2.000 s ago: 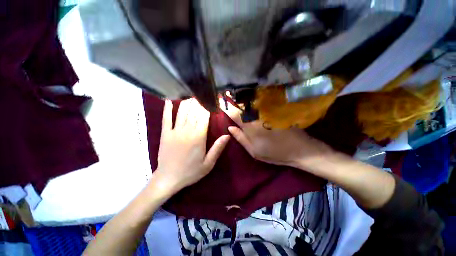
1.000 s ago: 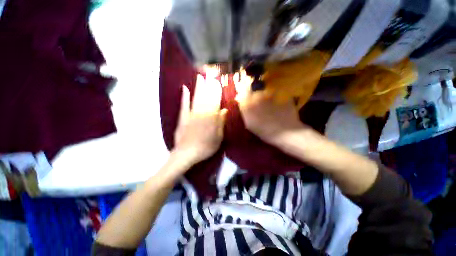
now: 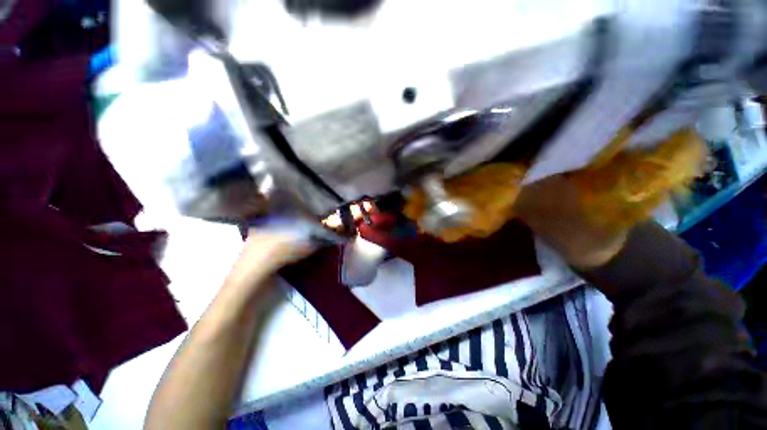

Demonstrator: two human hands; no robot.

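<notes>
Maroon fabric (image 3: 479, 260) lies under the white sewing machine head (image 3: 336, 138), with one strip pointing towards the table's front edge. A small white piece (image 3: 363, 260) shows between the maroon parts. The needle area (image 3: 357, 216) is brightly lit. My left hand (image 3: 282, 242) is blurred at the left of the needle; its fingers are partly hidden by the machine. My right hand (image 3: 572, 222) is behind the yellow-orange tufts (image 3: 471, 201) at the right; its fingers are hidden. Whether either hand grips anything cannot be seen.
More maroon fabric (image 3: 76, 227) lies at the left of the white table (image 3: 269, 369). Small white pieces (image 3: 63, 399) are at the lower left corner. Blue plastic (image 3: 732, 243) shows at the right. Striped cloth (image 3: 454, 378) covers my lap.
Both hands have moved apart from beside the needle, my right hand going right behind the tufts. The maroon fabric has moved off my lap onto the table. The view has shifted.
</notes>
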